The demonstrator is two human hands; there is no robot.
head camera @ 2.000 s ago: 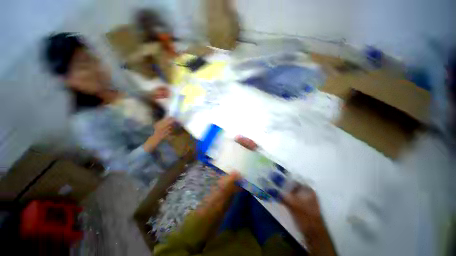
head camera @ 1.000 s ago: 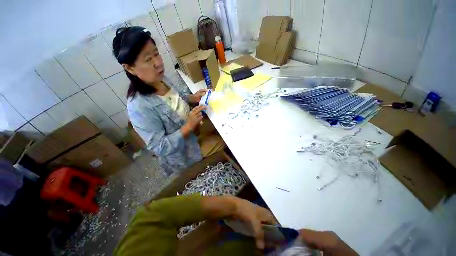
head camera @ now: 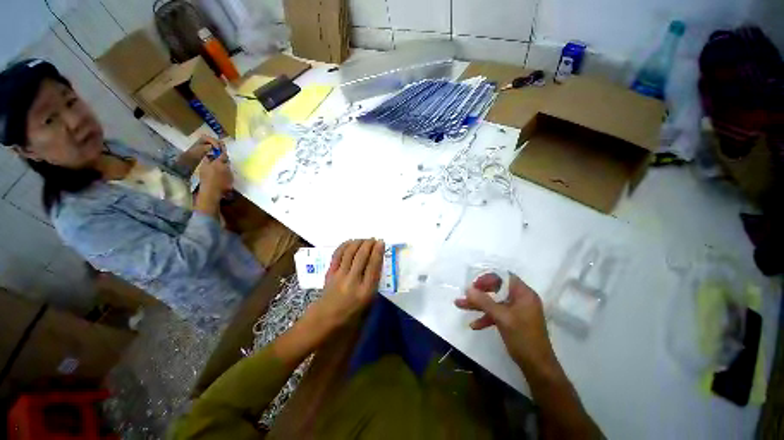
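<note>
My left hand (head camera: 351, 279) lies over a white retail box (head camera: 313, 267) with a blue edge at the table's near edge, its fingers across the top. My right hand (head camera: 509, 311) is just to the right, thumb and fingers at a clear plastic tray (head camera: 449, 268). The tray is see-through, so its outline is hard to make out. What lies inside the tray and the box is unclear.
Clear trays (head camera: 581, 292) lie right of my right hand. Loose white cables (head camera: 468, 179) and fanned flat boxes (head camera: 430, 107) lie behind. An open carton (head camera: 584, 159) stands back right, a phone (head camera: 738, 357) far right. A person (head camera: 142, 202) works at left; a cable carton (head camera: 279, 322) is below.
The view has turned right. My hands have come from low over the lap up to the table edge, apart, with the box under the left and the clear tray at the right.
</note>
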